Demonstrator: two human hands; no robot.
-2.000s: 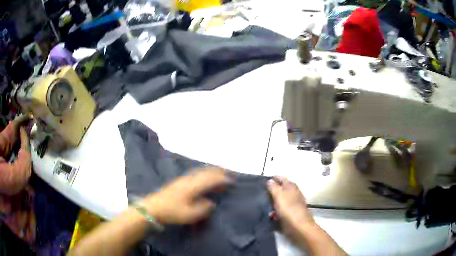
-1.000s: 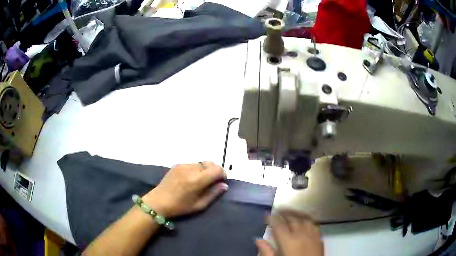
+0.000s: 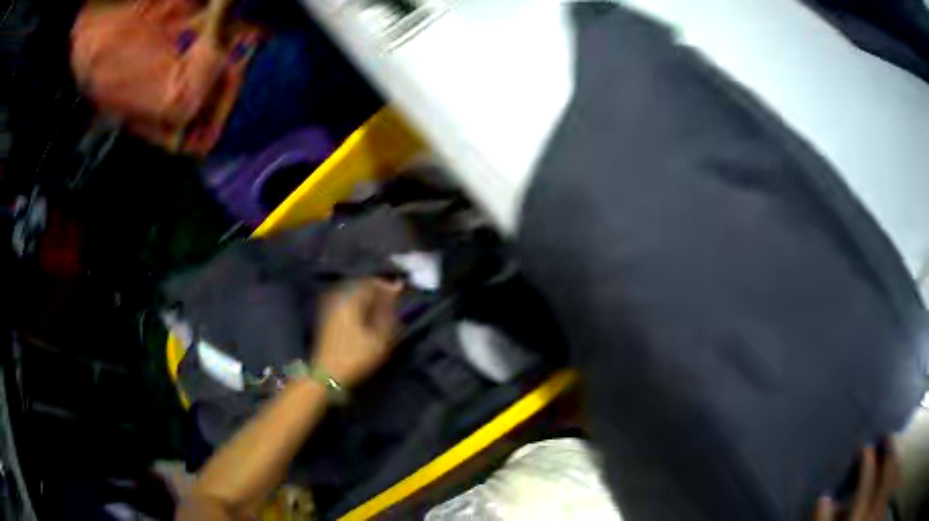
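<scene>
A large dark grey garment panel [image 3: 703, 265] lies over the white table [image 3: 489, 92] and hangs past its front edge. My right hand [image 3: 866, 488] is at the lower right edge, cut off by the frame, with its fingers at the panel; its grip cannot be told. My left hand [image 3: 357, 331], with a green bead bracelet, is blurred and reaches into a yellow bin [image 3: 463, 448] among dark fabric pieces [image 3: 265, 275]. Whether its fingers hold a piece is not clear.
A person in orange [image 3: 143, 71] sits at the upper left, beside a purple round object [image 3: 270, 168]. A pale, crumpled bag-like thing [image 3: 535, 483] lies below the bin. White bits show among the fabric in the bin.
The view has swung down and left, so the sewing machine is out of sight. My left hand has left the panel and moved into the bin. My right hand is now at the lower right edge.
</scene>
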